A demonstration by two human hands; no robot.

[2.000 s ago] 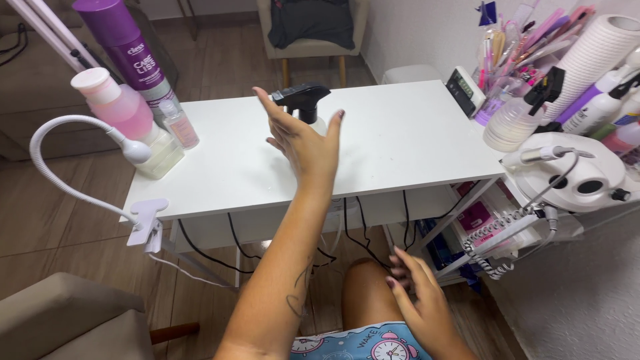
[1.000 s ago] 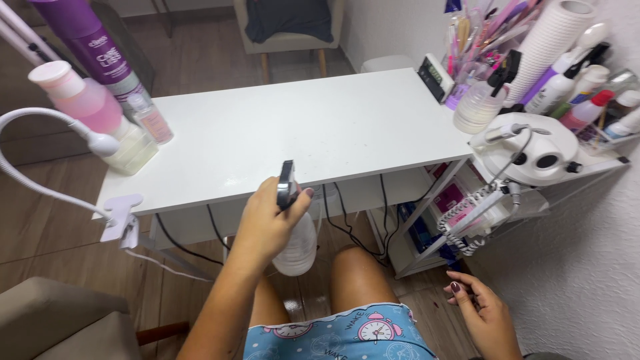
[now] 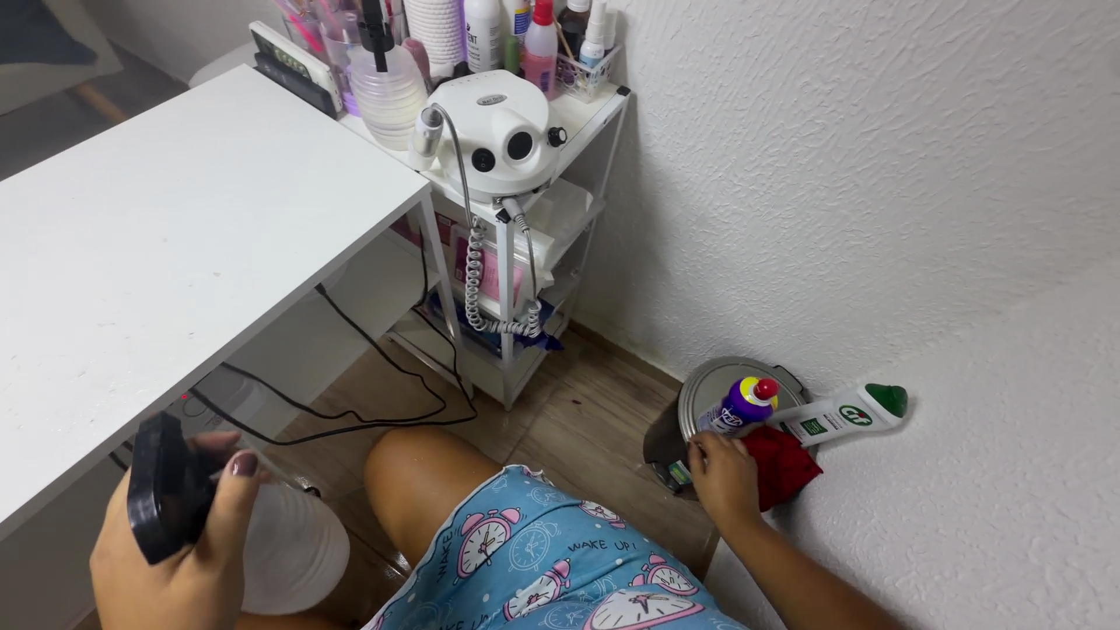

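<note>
At the lower left, my left hand (image 3: 175,542) grips the neck of a translucent spray bottle (image 3: 293,547) with a black trigger head, beside the front edge of the white table (image 3: 175,236). My right hand (image 3: 724,477) reaches down at the right to a grey lidded bin (image 3: 700,385), its fingers by a purple spray can (image 3: 744,402) with a red cap and a dark red cloth (image 3: 783,468). A white Cif cleaner bottle (image 3: 840,418) with a green cap lies tilted beside them. Whether the fingers grip the cloth or only touch it is unclear.
Right of the table, a white shelf rack (image 3: 507,306) carries a nail drill machine (image 3: 494,131) with a coiled cord, a ribbed pump bottle (image 3: 385,92) and several small bottles. Black cables (image 3: 385,423) hang under the table. A textured white wall (image 3: 831,175) bounds the right side.
My left hand took the spray bottle off the table and holds it lower, at the table's front. My right hand has moved from near my knee to the bin. The view has swung right.
</note>
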